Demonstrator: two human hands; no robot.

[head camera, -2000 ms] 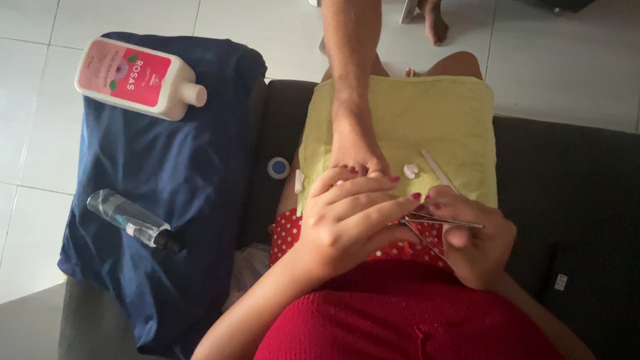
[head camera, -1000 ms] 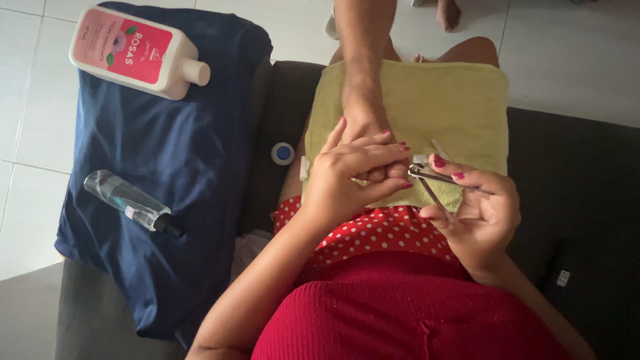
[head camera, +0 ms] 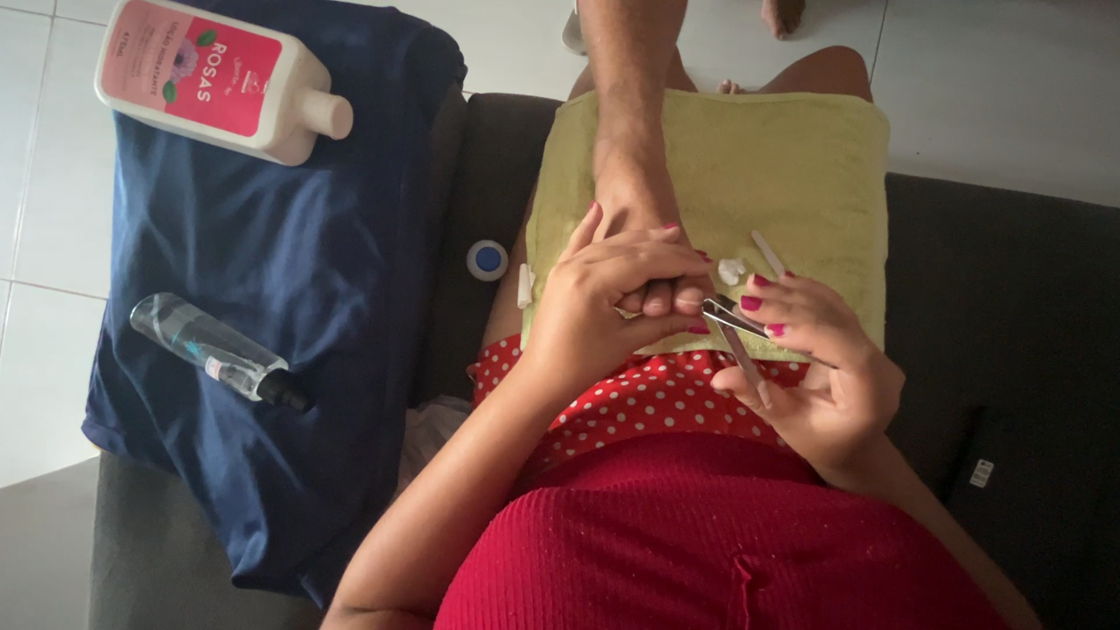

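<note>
My left hand (head camera: 617, 284) is closed around the fingers of another person's hand (head camera: 639, 197), which reaches in from the top over a green towel (head camera: 770, 166) on my lap. Between the fingers and thumb of my right hand (head camera: 814, 359) is a metal nail clipper (head camera: 735, 319), its lever and body spread apart. The clipper's jaws are at one of the other person's fingertips; whether they touch the nail I cannot tell. Just above my right fingers, a crumpled white wad (head camera: 731, 271) and a pale thin stick (head camera: 768, 252) lie on the towel.
On the blue cloth (head camera: 350, 289) at left lie a large white lotion bottle (head camera: 293, 105) and a clear bottle with a black cap (head camera: 210, 350). A round white-and-blue item (head camera: 487, 261) and a small white roll (head camera: 525, 286) are left of my hands. A dark object (head camera: 1006, 490) lies at right.
My right hand has turned and spread since two seconds ago, and the clipper now shows plainly at the other person's fingertips. My left hand keeps hold of that person's fingers.
</note>
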